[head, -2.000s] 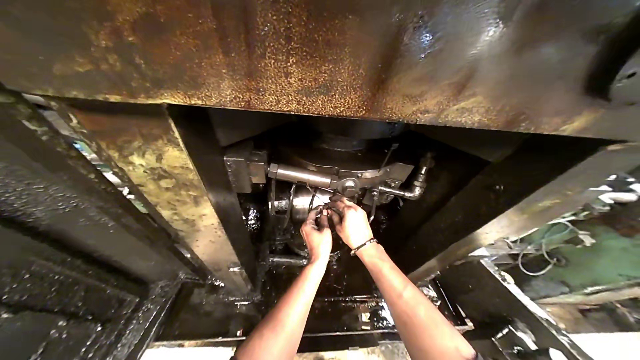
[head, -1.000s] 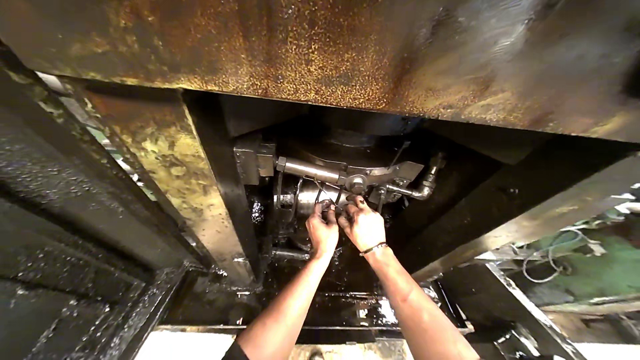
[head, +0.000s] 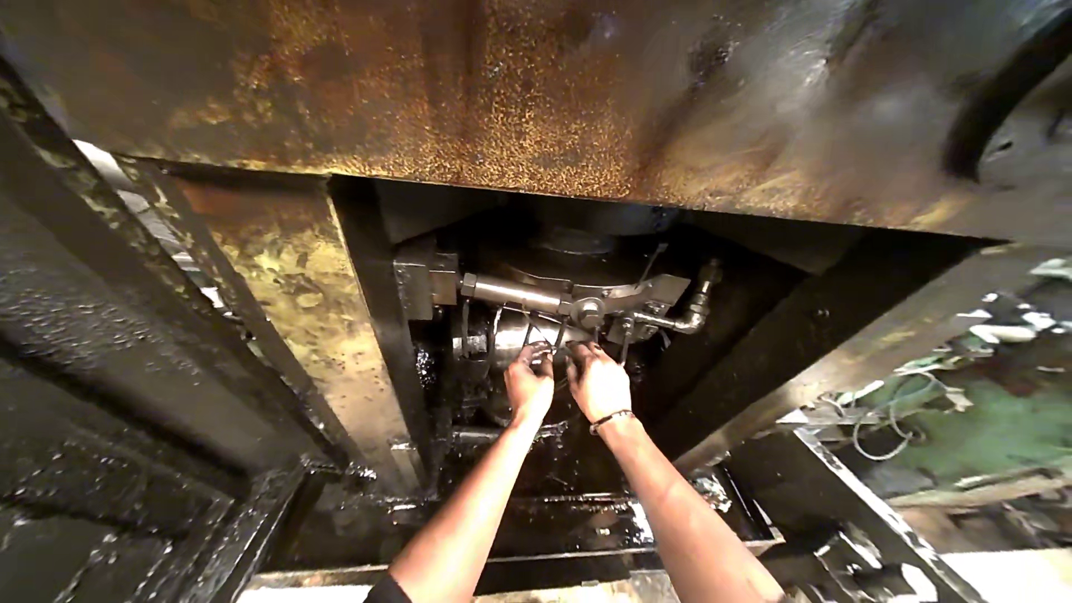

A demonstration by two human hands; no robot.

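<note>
My left hand [head: 530,385], its fingertips dark with grime, is at a shiny metal cylinder [head: 512,337] inside the oily machine frame. My right hand [head: 598,382], with a bracelet at the wrist, is just right of it, fingers bent near the same spot. Thin wires or ties [head: 548,331] run beside the fingertips; whether the fingers grip them cannot be told. Above both hands lies a metal rod [head: 515,291] joined to a bracket with a round bolt head [head: 589,313]. A pipe elbow fitting [head: 693,318] stands to the right.
A rusty steel beam [head: 536,109] spans the top, low over the hands. Steel uprights [head: 293,293] flank the recess. Below is an oily tray [head: 578,554]. At right lies a green surface [head: 988,427] with a looped cable [head: 879,452].
The hands were close together two seconds ago; now a small gap shows between them. Both remain beside the cylinder.
</note>
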